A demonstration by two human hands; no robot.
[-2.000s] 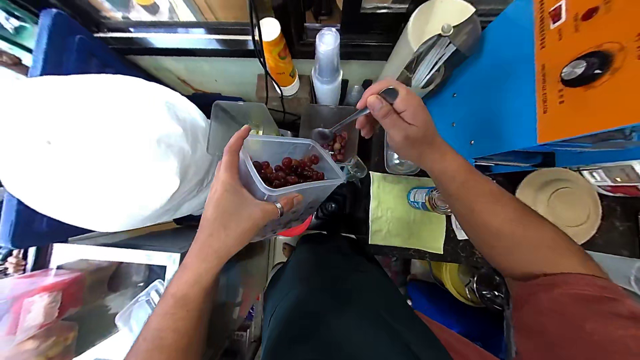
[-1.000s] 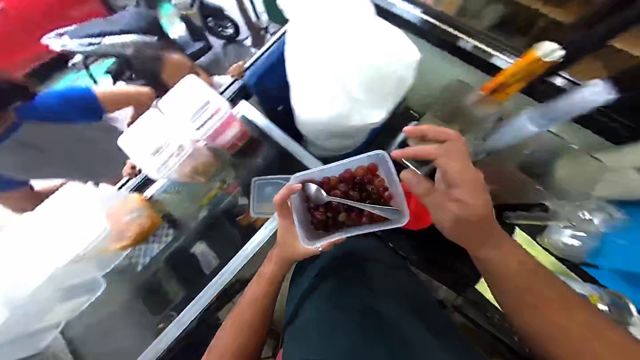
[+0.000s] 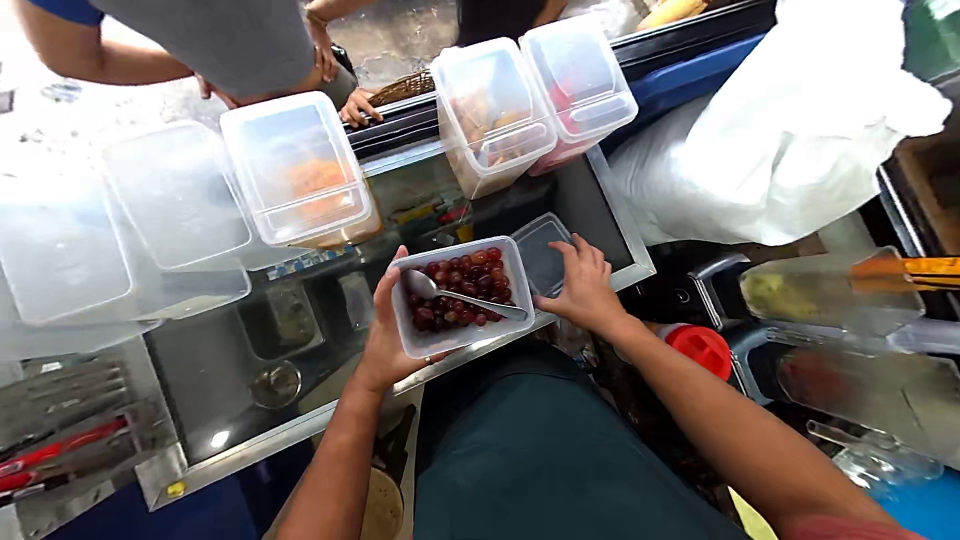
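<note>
A clear plastic container [image 3: 461, 341] of red grapes [image 3: 472, 281] is held in my left hand [image 3: 390, 337], thumb on its rim and fingers beneath. A metal spoon [image 3: 457, 295] lies on the grapes, bowl to the left. At the container's right side, my right hand [image 3: 585, 289] has spread fingers above a clear plastic lid [image 3: 541, 251] on the glass counter. Its thumb is close to the container's rim; whether it touches cannot be told.
Lidded plastic bins [image 3: 300, 172] stand along the counter's far side, with more bins [image 3: 491, 112] to the right. A white bag [image 3: 757, 165] stands at right, a red lid [image 3: 699, 351] below it. A person in a grey shirt [image 3: 225, 37] is beyond the counter.
The spoon, in my right hand two seconds ago, now lies on the grapes, and that hand has let it go. The view has swung left to the glass counter.
</note>
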